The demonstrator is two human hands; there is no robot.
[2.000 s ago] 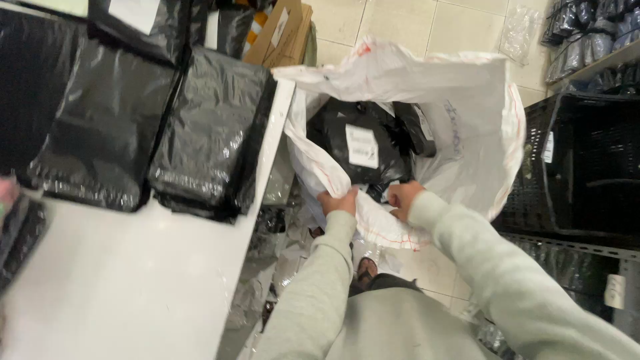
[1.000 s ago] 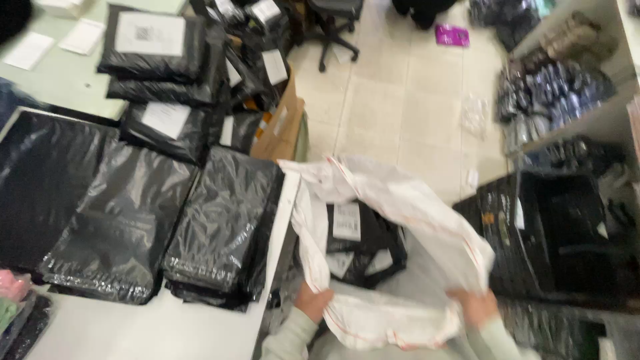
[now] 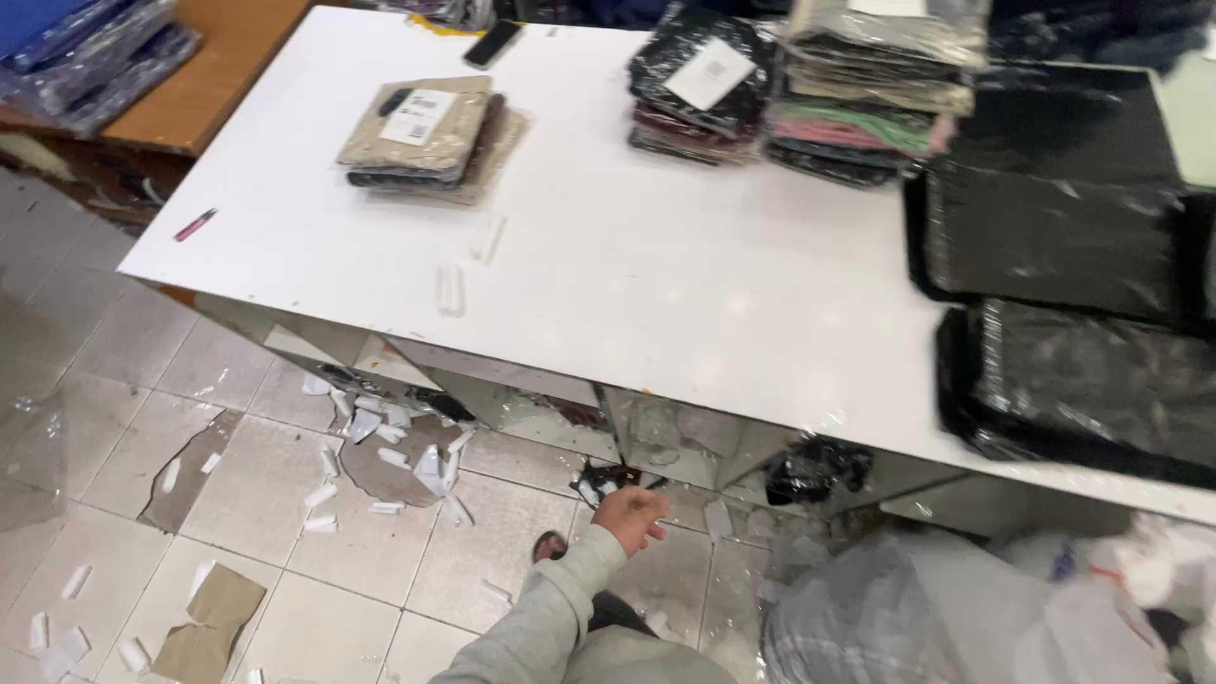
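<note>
My left hand (image 3: 632, 520) hangs over the tiled floor below the front edge of the white table (image 3: 608, 313), fingers a little apart and holding nothing. My right hand is out of the frame. At the lower right, beside the table, is the large white sack (image 3: 997, 608), partly cut off. On the table lie a stack of beige and dark plastic-wrapped garments (image 3: 418, 128), a stack topped by a black packet (image 3: 703, 76) with a label, and a taller stack of mixed garments (image 3: 855, 114). Piles of black plastic mailer bags (image 3: 1092, 380) cover the right end.
A phone (image 3: 492, 44), a small pink cutter-like tool (image 3: 196, 224) and white paper rolls (image 3: 449, 289) lie on the table. Open shelves (image 3: 532, 408) are below it. Paper scraps and torn brown cardboard (image 3: 211, 617) litter the floor. A wooden desk (image 3: 209, 66) stands at upper left.
The view has swung far to the left along the table. My left hand has let go of the sack's rim, which both hands held one second ago. My right hand has left view.
</note>
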